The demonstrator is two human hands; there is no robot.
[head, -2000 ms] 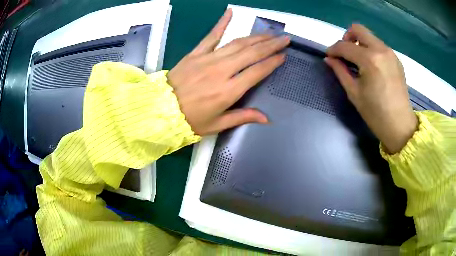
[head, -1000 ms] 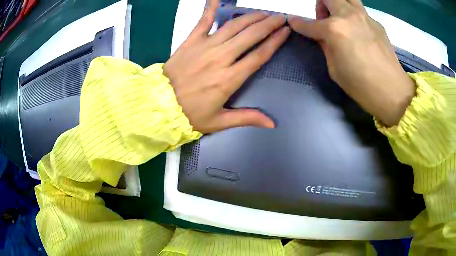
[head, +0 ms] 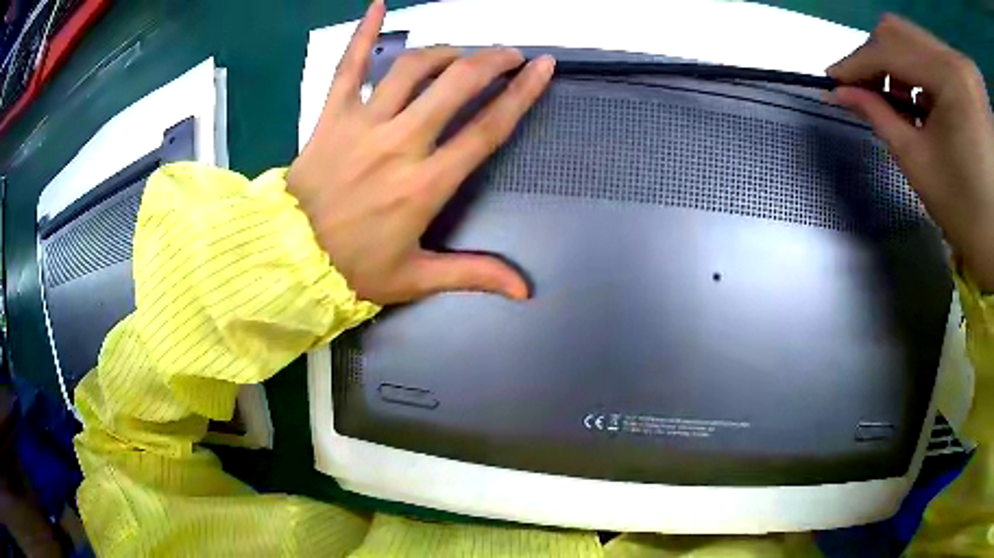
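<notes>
A dark grey laptop bottom cover [head: 632, 327] lies outer face up on a white foam sheet [head: 610, 506]. A long black rubber foot strip [head: 698, 74] runs along the top vent edge. My left hand [head: 403, 174] lies flat on the cover's upper left, fingertips at the strip. My right hand [head: 926, 109] pinches the strip near the upper right corner, thumb and forefinger closed on it. Its left part is hidden under my left fingers. The two front foot recesses show as empty oval outlines, one at the lower left [head: 409, 396] and one at the lower right [head: 874, 432].
A second bottom cover [head: 93, 262] lies on a white sheet to the left, partly behind my yellow sleeve. Red and dark items sit at the upper left edge. A white card with black bars [head: 942, 436] shows partly at the right. The mat is green.
My right hand has moved right along the vent edge, and a long stretch of strip now shows between my hands. The cover appears shifted left in view, with its right side now visible.
</notes>
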